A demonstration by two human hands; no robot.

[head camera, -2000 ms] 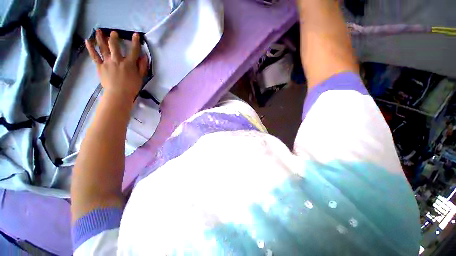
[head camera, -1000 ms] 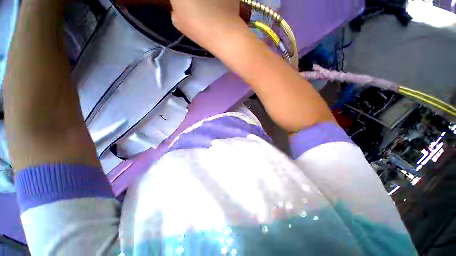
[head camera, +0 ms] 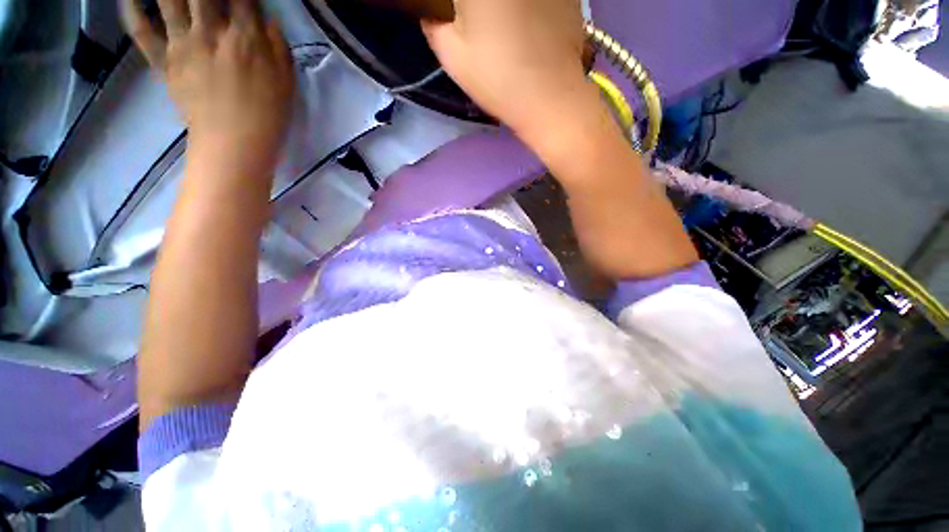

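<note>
The garment (head camera: 114, 208) lies with its pale grey-blue inside up, crossed by thin black seam strips. My left hand (head camera: 224, 68) rests on it at the upper left, palm down, fingers apart and holding nothing. The steam iron (head camera: 401, 62) is at the top edge, partly cut off, with a dark body and metallic rim, over the garment's upper part. My right hand (head camera: 510, 52) is closed on the iron's brown handle, which is mostly hidden by the hand and the frame edge.
Yellow hoses (head camera: 624, 94), one in a ribbed sleeve, curve behind my right wrist. A pinkish hose wrap (head camera: 734, 194) runs right to bare yellow tubes. The purple table cover (head camera: 62, 410) shows around the garment. A grey surface (head camera: 843, 145) and cluttered oddments (head camera: 822, 322) are at the right.
The iron and my right hand have come into view at the top since two seconds ago. My left hand was on the garment, then out of frame, and shows again at the upper left.
</note>
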